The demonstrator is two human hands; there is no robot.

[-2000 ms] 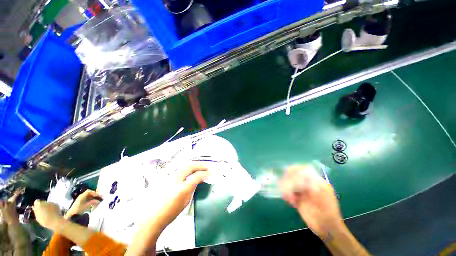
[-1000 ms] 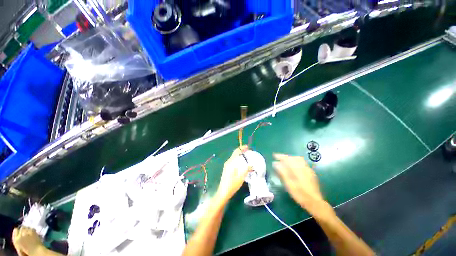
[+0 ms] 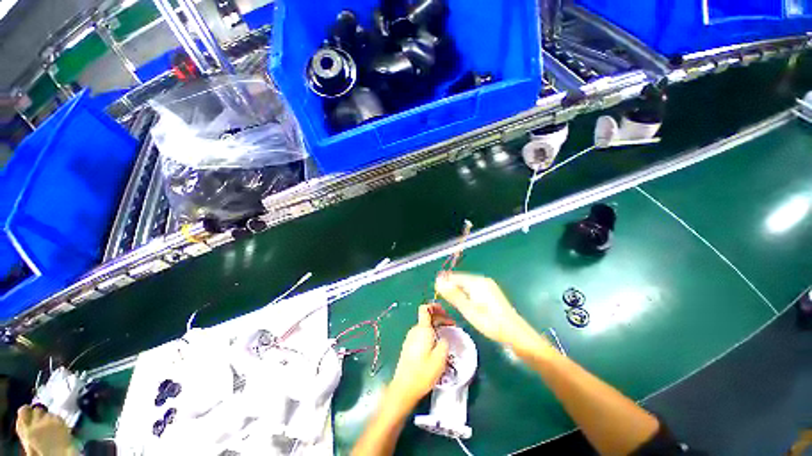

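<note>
A white camera housing lies on the green bench in front of me, its round cup towards the belt and its flat foot towards me. A white tail cable leaves the foot. My left hand is closed around the cup's left side and the wires at its mouth. My right hand pinches the thin red and orange wire harness just above the cup. The harness tip points up over the bench edge. The fingertips of both hands are close together and partly hide the wires.
A white sheet with wires and small black parts lies left. Two black rings and black housings lie right. Two white housings stand on the conveyor. Beyond are a blue parts bin and plastic bag. Another person's hand is far left.
My right hand has moved left from open above the bench and taken hold of the harness. The housing sits slightly lower in view. The view has shifted, showing more of the blue bin.
</note>
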